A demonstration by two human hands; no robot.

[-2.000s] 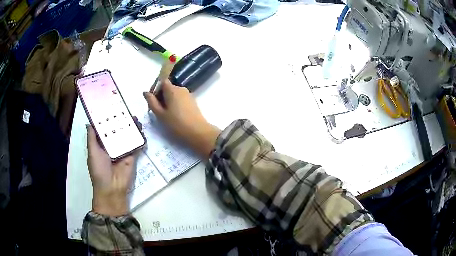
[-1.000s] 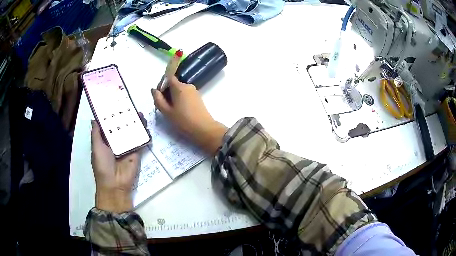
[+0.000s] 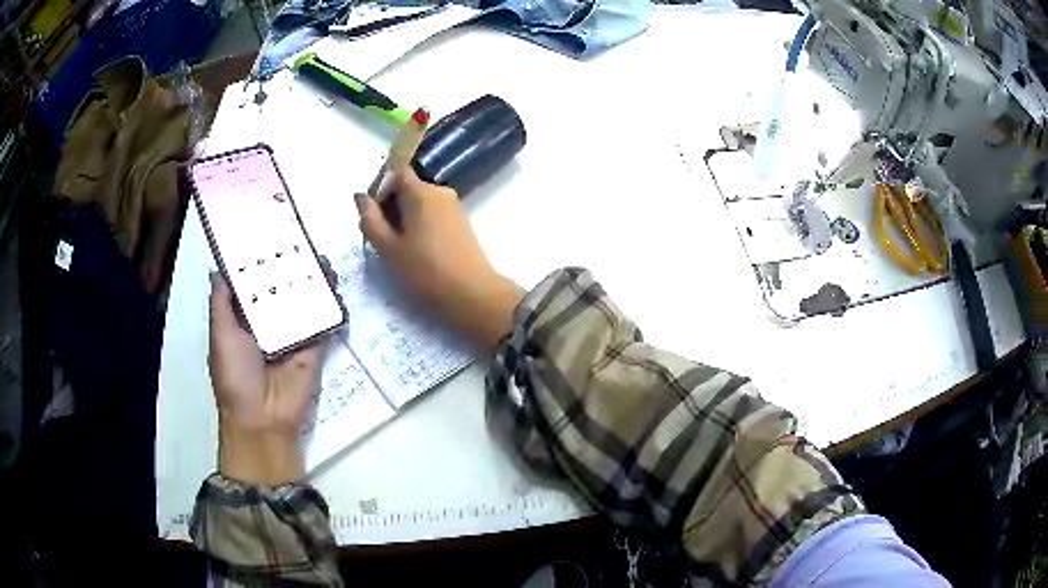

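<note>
My left hand [image 3: 267,385] holds a smartphone [image 3: 267,247] upright over the left part of the table, its screen lit pink and white. My right hand [image 3: 431,236] is closed around a slim pen [image 3: 408,144] with a red end pointing up and away. The pen's lower part is mostly hidden by my fingers. An open notebook [image 3: 385,345] with handwriting lies under and between my hands. Its upper left part is hidden by the phone and my hands.
A black-headed mallet [image 3: 474,144] with a green and black handle lies just beyond my right hand. Denim [image 3: 575,25] lies at the far edge. The sewing machine [image 3: 885,69], yellow-handled snips [image 3: 908,227] and a dark bar [image 3: 972,304] are at right. Brown cloth [image 3: 121,161] is at left.
My right hand and the pen have shifted slightly right relative to the phone and mallet. My left hand still holds the lit phone. The whole view has shifted a little.
</note>
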